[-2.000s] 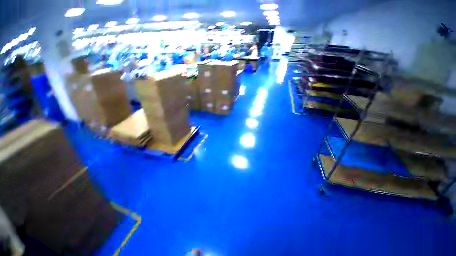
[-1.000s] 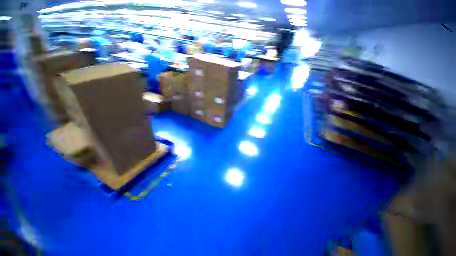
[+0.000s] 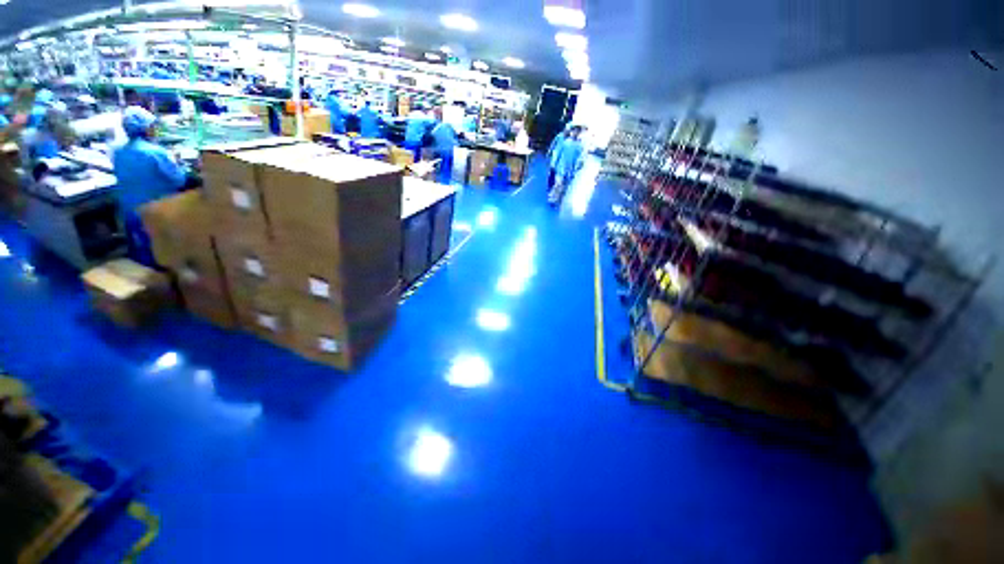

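Neither my left hand nor my right hand can be made out in the picture. Nearest ahead on the left stands a stack of brown cardboard cartons [image 3: 303, 253] with small white labels, on the blue floor [image 3: 484, 441]. On the right, along the white wall, stands a wire shelf trolley [image 3: 705, 264] with dark and reddish items on its tiers and brown board low down. The items are too blurred to name.
A yellow line [image 3: 600, 320] runs beside the trolley. A pallet edge [image 3: 66, 507] is cut off at lower left. A person in blue [image 3: 143, 165] is at a bench behind the cartons. People in blue [image 3: 567, 160] are far down the aisle.
The view has moved forward along the aisle. The labelled carton stack and the shelf trolley appear nearer. The tall single carton on its pallet has slid out toward the lower left.
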